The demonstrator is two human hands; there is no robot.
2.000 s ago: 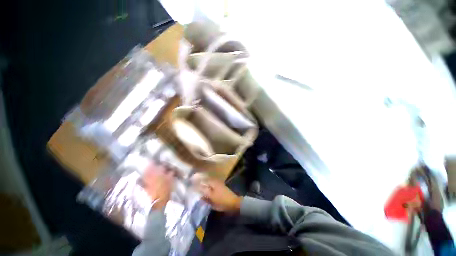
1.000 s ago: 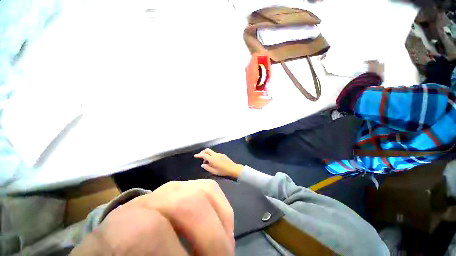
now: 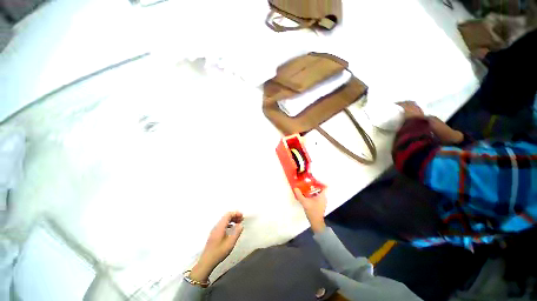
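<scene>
A red tape dispenser (image 3: 291, 166) lies on the white-covered table, right of centre. My right hand (image 3: 312, 203) is at its near end, with the fingers against it; the fingertips are partly hidden under the dispenser. My left hand (image 3: 224, 235) is empty over the table's near part, fingers slightly curled and apart, with a bracelet at the wrist. A brown handbag (image 3: 321, 120) lies folded flat just beyond the dispenser, with a white roll (image 3: 315, 94) across it. Its thin strap loop (image 3: 360, 141) lies towards the right.
Another brown handbag (image 3: 309, 9) lies at the table's far side. A person in a blue plaid sleeve (image 3: 477, 182) stands at the right, hands on a white item (image 3: 385, 116). A white stack (image 3: 53, 270) is at the lower left. A yellow floor line (image 3: 383, 251) shows below the table edge (image 3: 347, 203).
The view has swung from the carton and beige bags to the table. My right hand has moved up to the dispenser. My left hand has moved from close to the camera to over the table.
</scene>
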